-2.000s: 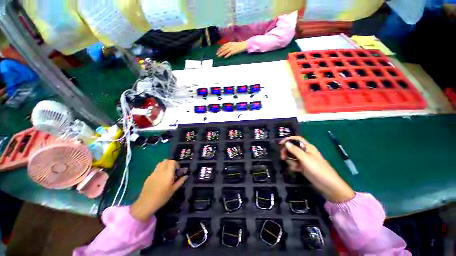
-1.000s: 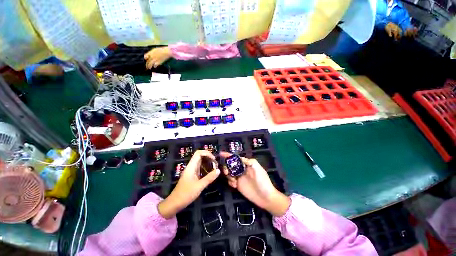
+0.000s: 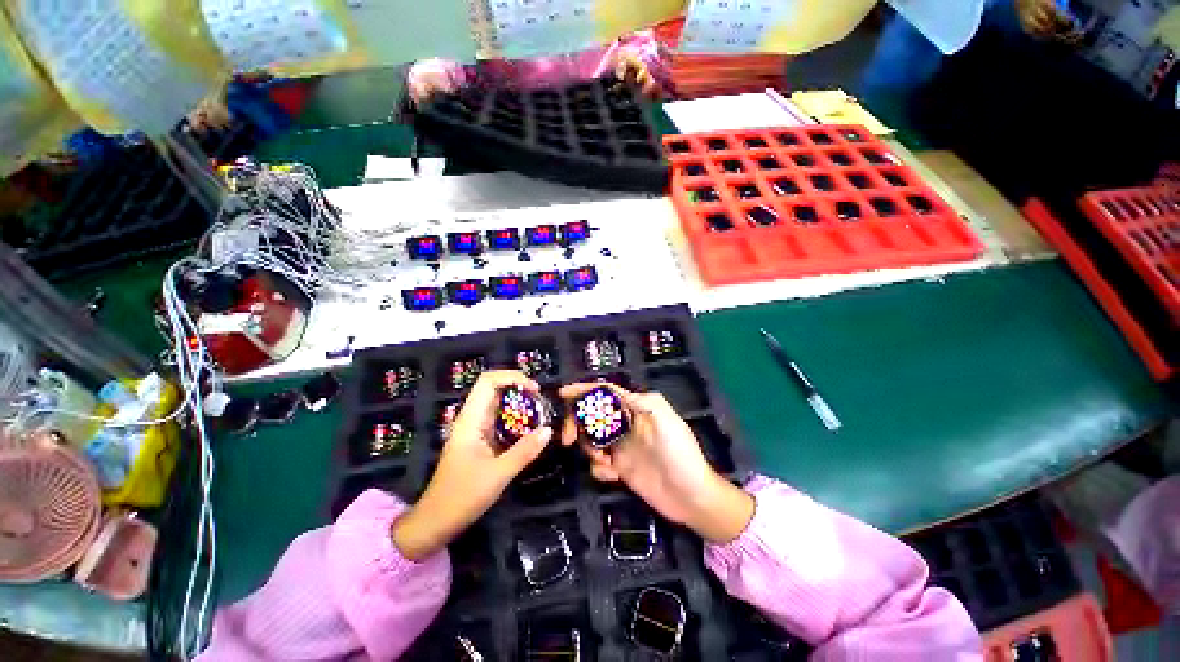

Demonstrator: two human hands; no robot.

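My left hand [image 3: 476, 455] holds a smartwatch [image 3: 520, 414] without a strap, its screen lit with coloured round icons. My right hand [image 3: 655, 463] holds a second smartwatch [image 3: 600, 416] beside it, lit with similar icons. Both watches face up, side by side, above the black foam tray [image 3: 696, 339]. Watches in the tray's far rows have lit screens. Watches in the nearer rows are dark with shiny rims. My hands and sleeves hide part of the tray.
Two rows of lit units [image 3: 505, 241] lie on a white board [image 3: 634, 246] beyond the tray. A red tray [image 3: 828, 246] is at the right, a pen [image 3: 800, 378] nearer. Cables [image 3: 278, 213] and a pink fan [image 3: 45, 504] are left. A person's hands hold another black tray [image 3: 557, 129] across the bench.
Both watches now show coloured icons; the left one's screen looked dark before. My hands stay close together over the tray. A black tray has come over the bench's far side in another person's hands.
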